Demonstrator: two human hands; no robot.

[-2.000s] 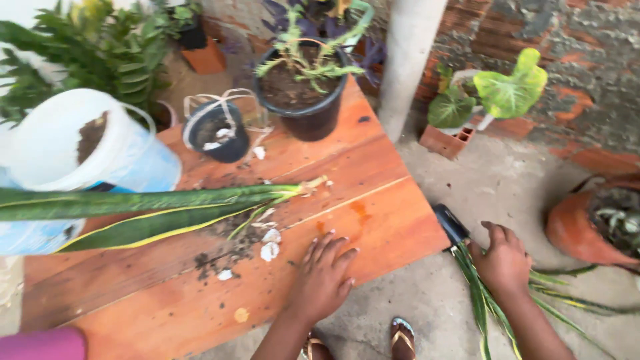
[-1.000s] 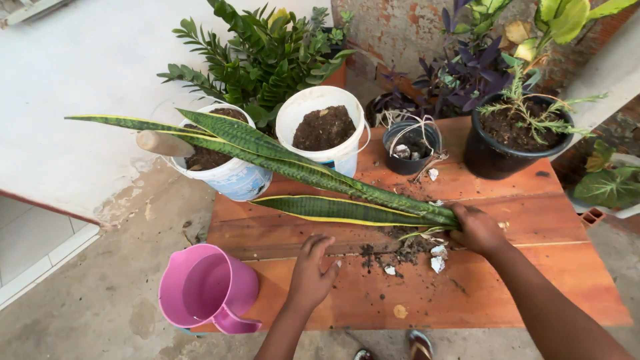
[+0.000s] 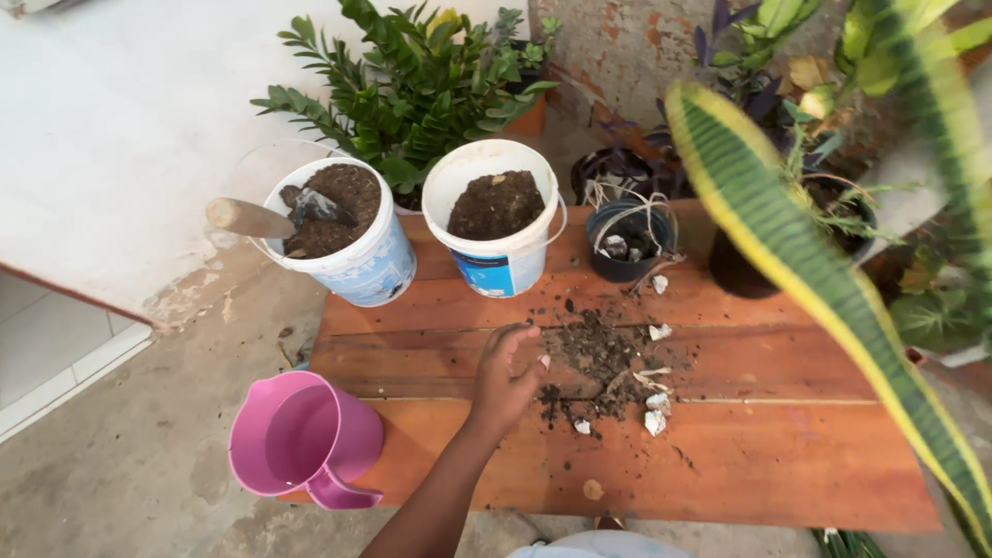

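My left hand (image 3: 508,380) is over the middle of the wooden table, fingers parted and slightly curled, holding nothing. Just right of it lies spilled soil (image 3: 601,360) with white chunks (image 3: 656,422) and dry root scraps. A snake plant leaf (image 3: 806,248) with yellow edges rises large and close on the right, and a second, blurred one is beside it at the top right corner. My right hand is out of view. Behind my left hand stand a white bucket of soil (image 3: 496,205) and another soil bucket (image 3: 341,209) with a wooden-handled trowel (image 3: 252,218) stuck in it.
A pink plastic pitcher (image 3: 360,426) stands at the table's left edge. Along the back are a small black pot (image 3: 629,260) with dry stems and a larger dark pot (image 3: 740,267). A leafy green potted plant (image 3: 418,101) grows behind the wooden table (image 3: 721,480).
The snake plant lay across the table under my right hand a second ago; its leaves are now raised at the right. My right hand has left the view. My left hand stays over the table.
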